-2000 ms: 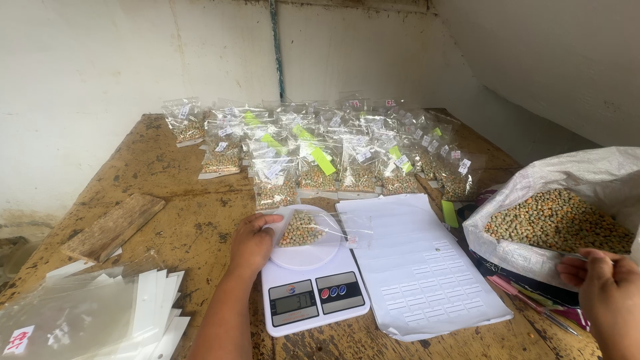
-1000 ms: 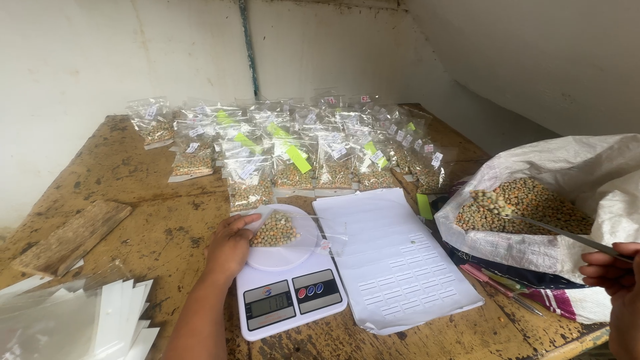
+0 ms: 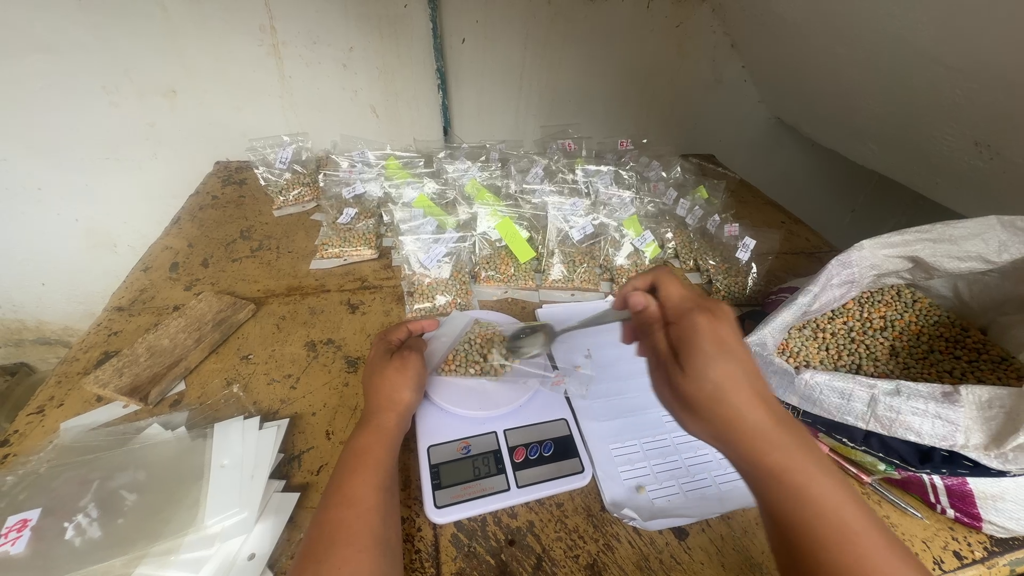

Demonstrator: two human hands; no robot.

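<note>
A clear plastic bag partly filled with dried peas (image 3: 474, 350) lies on the round plate of a white digital kitchen scale (image 3: 512, 478), its mouth toward the right. My left hand (image 3: 400, 364) grips the bag's left edge. With my right hand (image 3: 680, 344) I hold a metal spoon (image 3: 532, 339), whose bowl is at the bag's mouth; whether peas lie in the bowl is blurred. Right of the scale are printed paper sheets (image 3: 612, 392). A white woven sack (image 3: 872, 280) of dried peas (image 3: 904, 340) stands open at the right.
Rows of filled, labelled plastic bags (image 3: 572, 248) stand across the back of the worn wooden table (image 3: 240, 280). At the left lie a wooden block (image 3: 172, 348) and a stack of flat plastic bags (image 3: 120, 496). A pen (image 3: 868, 476) rests by the sack.
My right hand has moved left with the spoon, from the sack to the bag on the scale. The bag's near end, flat on the plate before, is now lifted and tilted by my left hand.
</note>
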